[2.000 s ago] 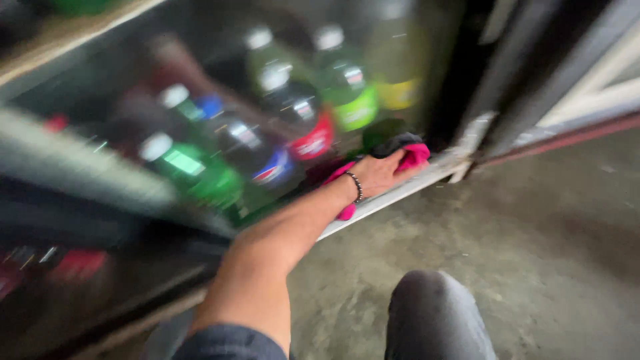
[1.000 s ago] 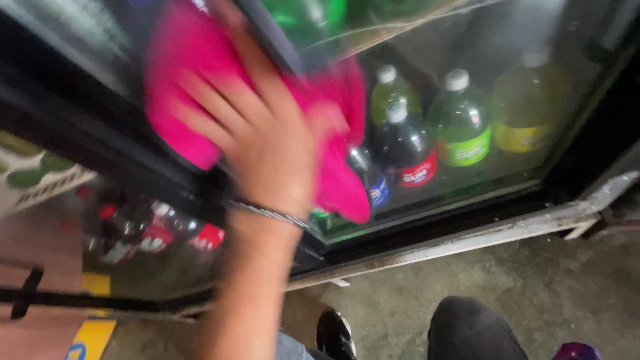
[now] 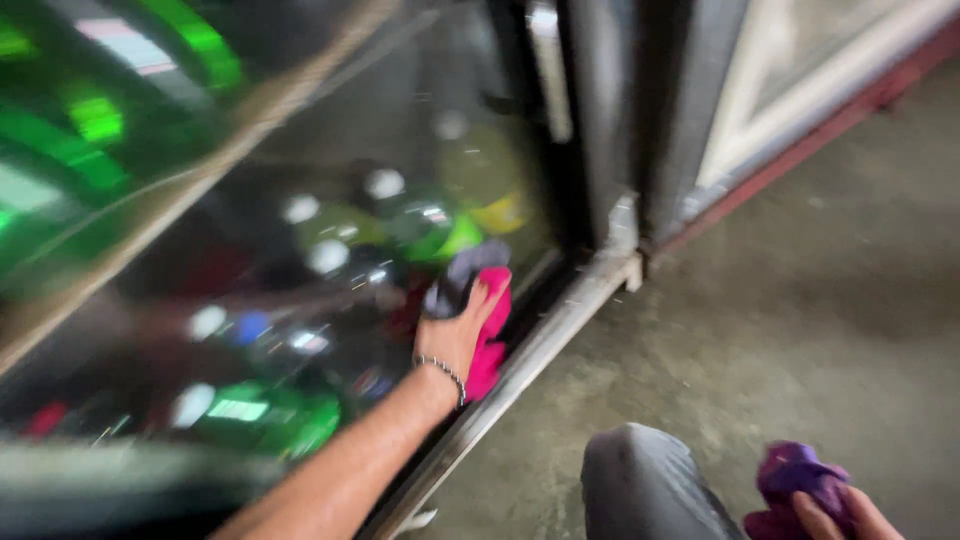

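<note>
My left hand (image 3: 450,341), with a beaded bracelet at the wrist, presses a bright pink cloth (image 3: 491,360) against the lower part of a glass cooler door (image 3: 420,82), close to its bottom frame. A grey reflection or cloth part shows just above the fingers. At the lower right my right hand (image 3: 847,514) holds a bunched purple cloth (image 3: 799,476) over the floor, away from the door. Behind the glass stand several soda bottles, among them a green one (image 3: 277,416) and a yellow one (image 3: 480,180), all blurred.
A worn metal sill (image 3: 525,352) runs under the door. A shelf edge (image 3: 225,172) crosses behind the glass, with green bottles above it. My bent knee (image 3: 645,480) is over the concrete floor (image 3: 750,315). Another white-framed unit with a red base edge (image 3: 817,142) stands at the upper right.
My left hand, with the pink cloth, has gone from higher on the door at its left side down to the lower part of the glass. My right hand has come into view.
</note>
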